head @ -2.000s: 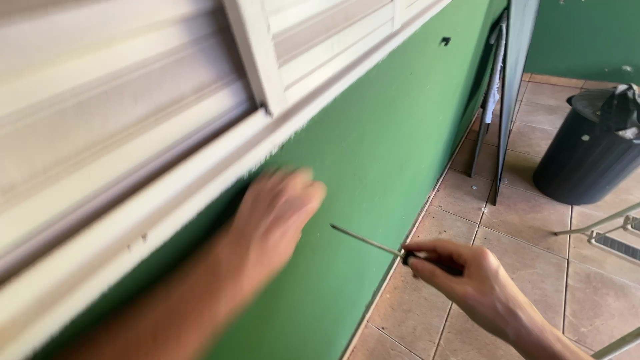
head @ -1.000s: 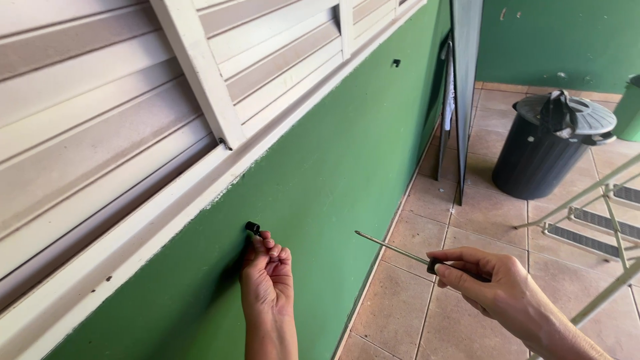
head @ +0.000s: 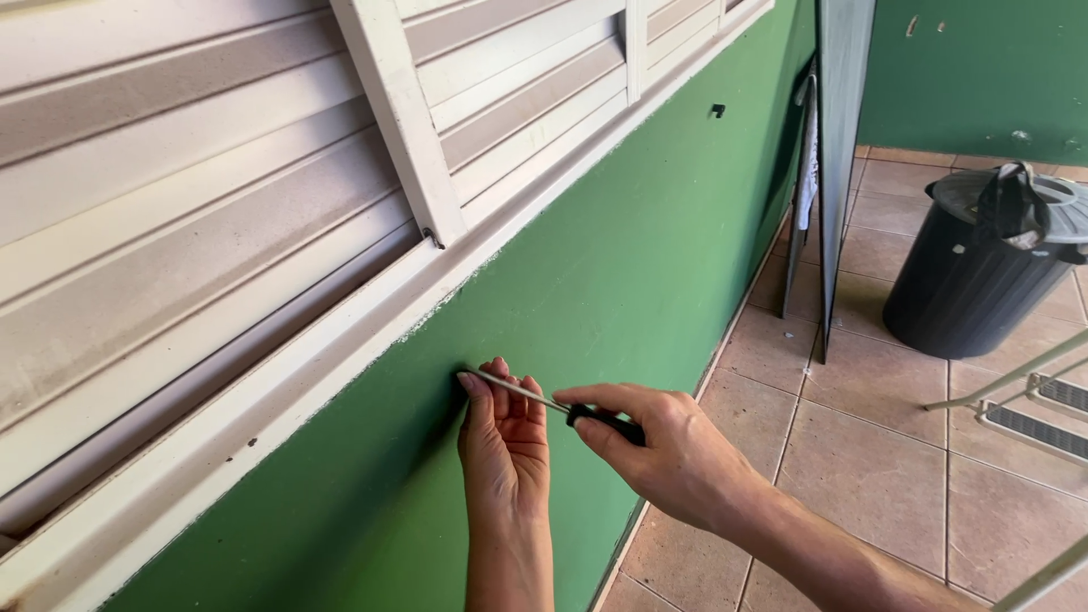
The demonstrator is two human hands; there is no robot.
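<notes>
My right hand point(head: 654, 433) holds a screwdriver point(head: 531, 394) by its black handle, its thin metal shaft pointing left to the green wall point(head: 612, 280). The screwdriver's tip meets the wall side at the thumb and fingertips of my left hand point(head: 506, 425), which is palm up against the wall below the white window frame. Those fingertips are around the tip; the small black piece seen there earlier is hidden or too small to make out. Another small black fitting point(head: 718, 110) sits farther along the same wall.
White louvered shutters point(head: 212, 170) slant above the wall. Dark panels point(head: 837, 170) lean at its far end. A black lidded bin point(head: 977, 263) stands on the tiled floor point(head: 765, 408), and a metal stepladder point(head: 1033, 416) is at the right edge.
The screwdriver in my right hand has moved left, its tip now at my left fingertips. One second ago my left fingers were at a small black piece on the wall, with the tip apart from them.
</notes>
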